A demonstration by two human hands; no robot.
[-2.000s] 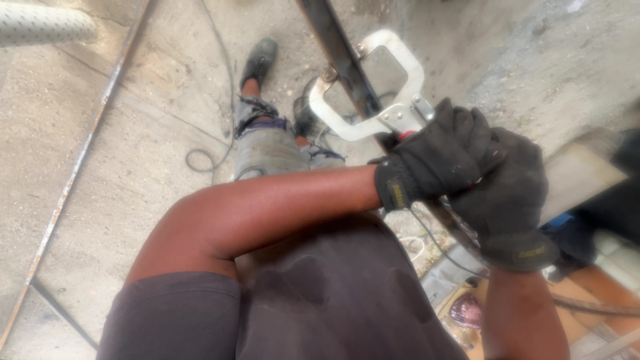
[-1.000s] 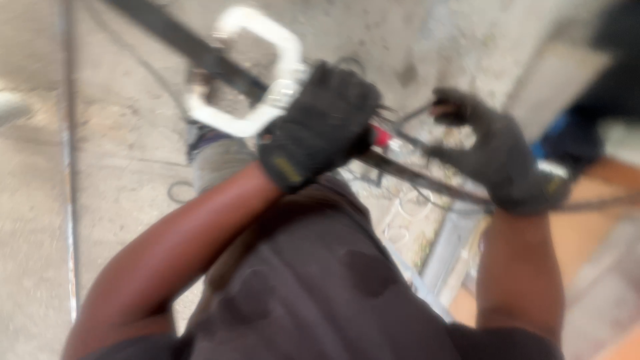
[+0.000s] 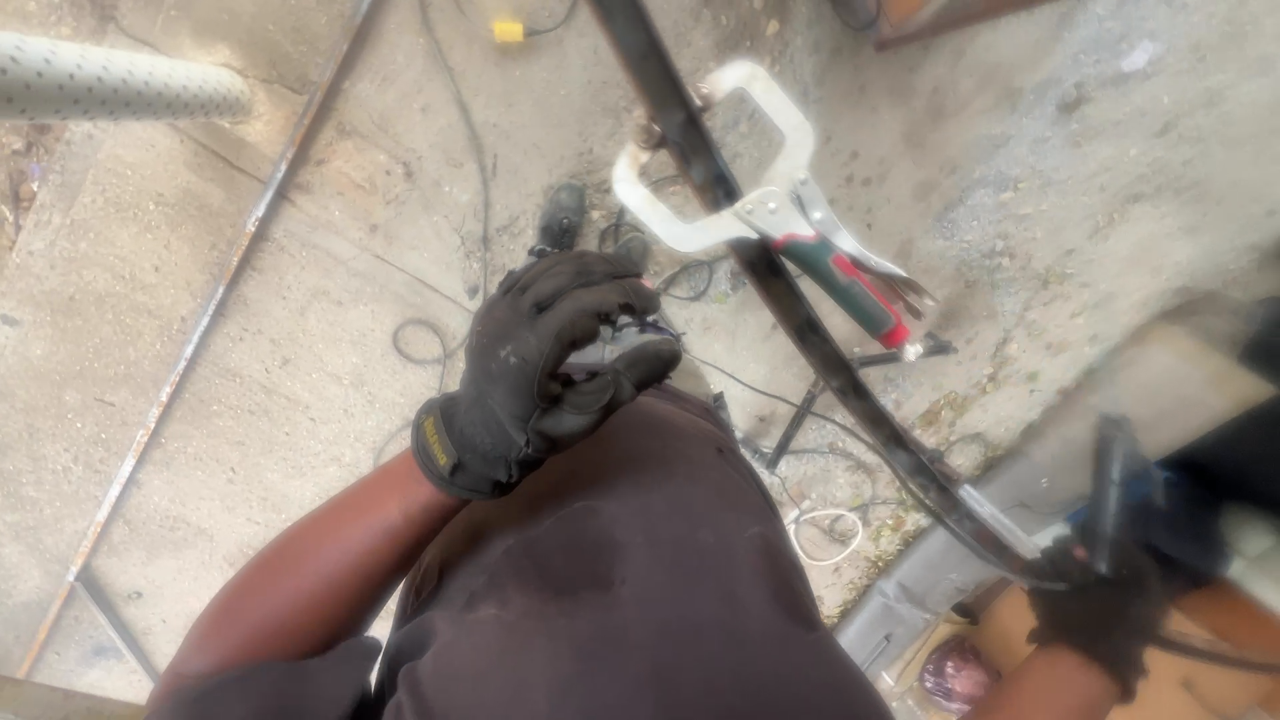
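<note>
My left hand (image 3: 560,375), in a black work glove, is in front of my torso with fingers curled and a gap between fingers and thumb; nothing shows in it. To its right, a locking C-clamp (image 3: 790,130) with a green and red grip sits around a dark curved metal bar (image 3: 830,360). My gloved right hand (image 3: 1095,600), blurred, is at the lower right by the bar's lower end. It is closed around a dark tool (image 3: 1112,480), whose kind is unclear. A thin silvery piece (image 3: 1000,520) lies beside the bar near that hand.
A long rusty metal bar (image 3: 215,305) crosses the concrete floor at left. A dotted white tube (image 3: 120,80) is at upper left. Cables (image 3: 480,150), one with a yellow connector (image 3: 508,32), run over the floor. A grey metal beam (image 3: 905,600) lies at lower right.
Both hands were together at the clamp's grip at first. My right hand has moved away to the lower right and holds a dark tool; my left hand has let go of the clamp.
</note>
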